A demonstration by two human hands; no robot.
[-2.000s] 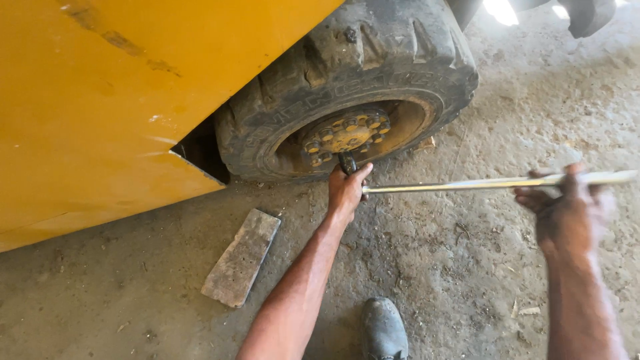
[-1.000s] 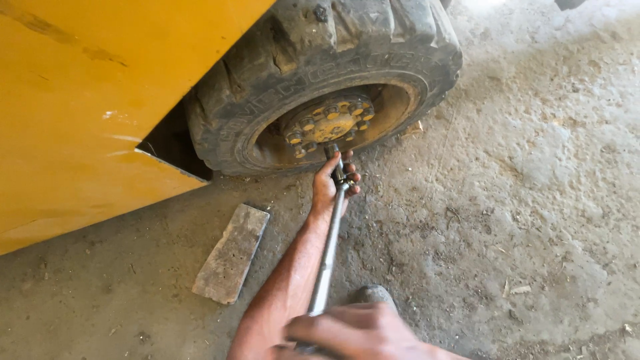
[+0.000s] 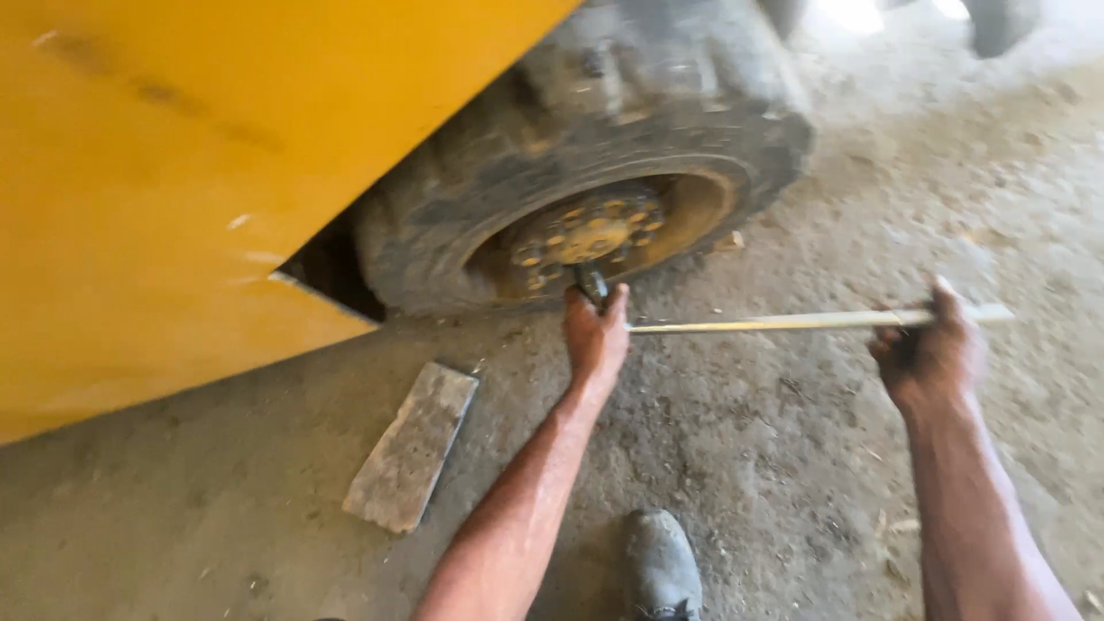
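Note:
My left hand (image 3: 597, 332) grips the head end of a socket wrench, around its dark socket (image 3: 592, 285), which reaches to the lower studs of the wheel hub (image 3: 595, 237). From there the long metal handle (image 3: 759, 323) runs to the right, roughly level, and my right hand (image 3: 936, 349) is closed around it near its far end. Behind my left hand stands the large rubber tire (image 3: 569, 164) with its worn tread and recessed, rusty yellow rim. Whether the socket sits on a nut is hidden by blur.
A yellow machine body panel (image 3: 190, 190) fills the upper left and partly overlaps the tire. A rectangular block (image 3: 412, 448) lies on the rough concrete floor (image 3: 759, 483), left of my left forearm. My shoe (image 3: 662, 561) is at the bottom centre.
From pointing right, the handle was swung toward my body one second ago; now it points right again, with my right hand on it. My left hand has stayed at the wrench head by the hub.

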